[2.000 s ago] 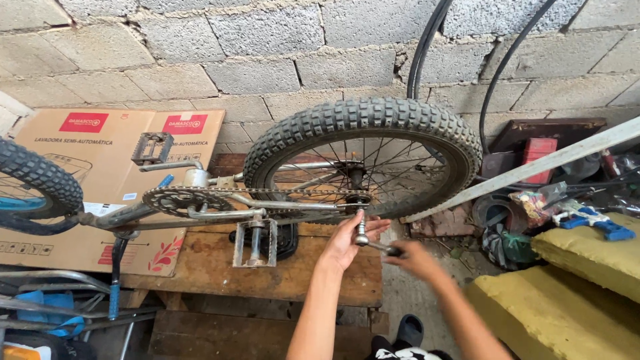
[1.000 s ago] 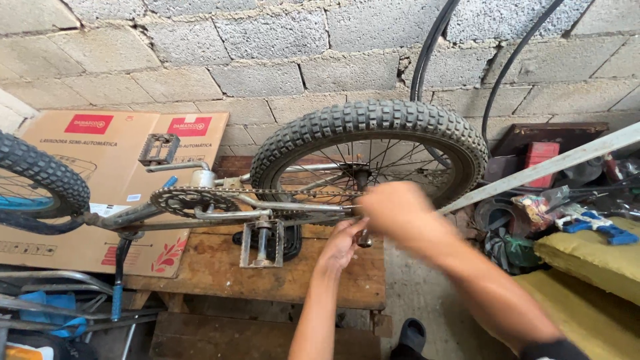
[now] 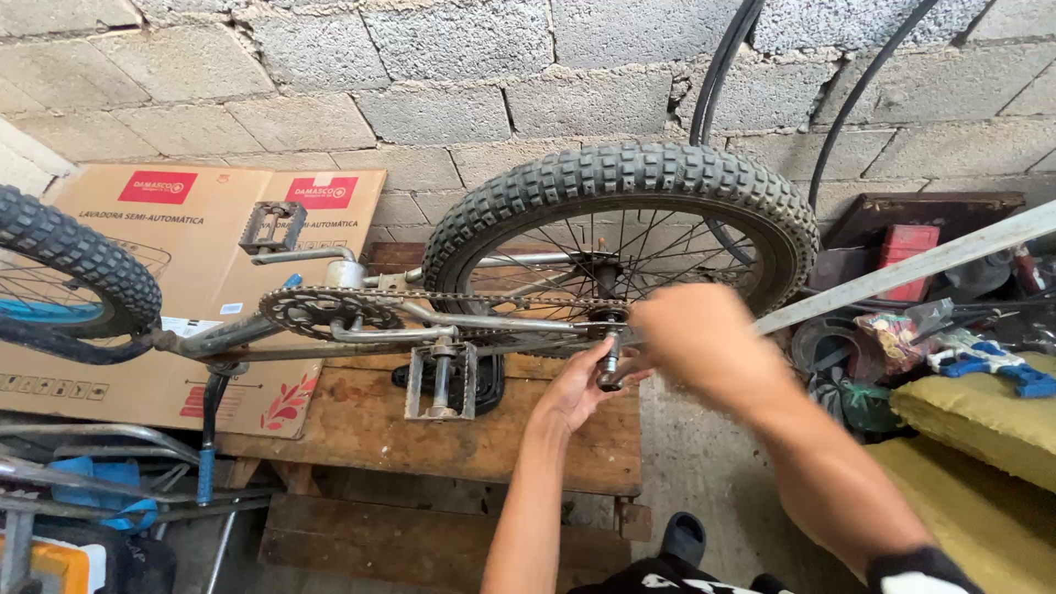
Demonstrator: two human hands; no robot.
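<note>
An upside-down bicycle rests on a wooden bench, its knobby rear tire towards the wall. A socket on a ratchet wrench sits at the rear axle end, below the hub. My left hand has its fingers around the socket part. My right hand, blurred, is closed at the handle end, just right of the axle; the handle is mostly hidden by it. The chain runs from the chainring to the rear hub. A pedal is left of my left hand.
A flattened cardboard box leans on the block wall. Metal tubes lie lower left. A long metal bar slants at right, near yellow foam and a blue-and-white object. Black hoses hang on the wall.
My right hand has swung from below right of the axle up over it, then a little to the right. My left hand stays by the socket at the axle.
</note>
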